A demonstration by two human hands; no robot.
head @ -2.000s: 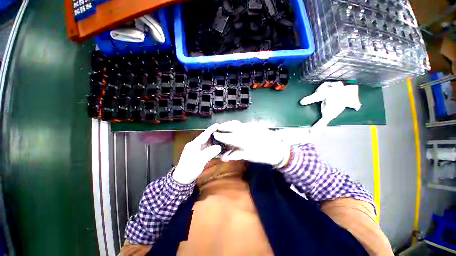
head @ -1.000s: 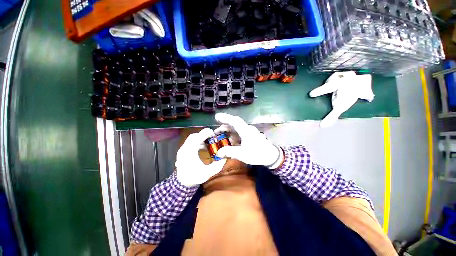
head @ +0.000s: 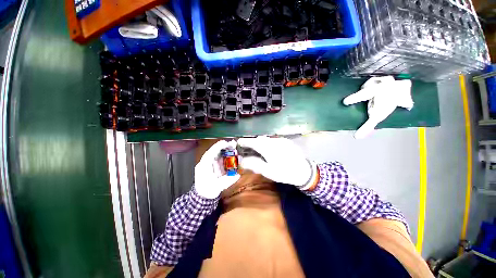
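Observation:
A wound coil [head: 230, 162] with orange-red windings and blue ends is held upright above my lap, before the bench's near edge. My left hand [head: 212, 169], in a white glove, holds the coil between its fingertips. My right hand [head: 280, 160], also gloved, is beside it on the right, fingers bent towards the coil. A dark part [head: 251, 154] shows under its fingers, partly hidden. Black units [head: 185, 111] with some orange showing stand in tight rows on the green bench [head: 321, 108].
A blue bin [head: 283, 50] of black housings stands behind the rows. An orange tray [head: 109, 19] lies over a small blue bin [head: 117, 43]. Clear blister trays [head: 416, 43] stand at right, with a spare white glove [head: 380, 100] before them. A green conveyor belt [head: 54, 152] runs at left.
One second ago both hands were at the coil, with two windings showing. Now it is turned, held in my left hand, and my right hand has moved slightly away with a dark part under its fingers.

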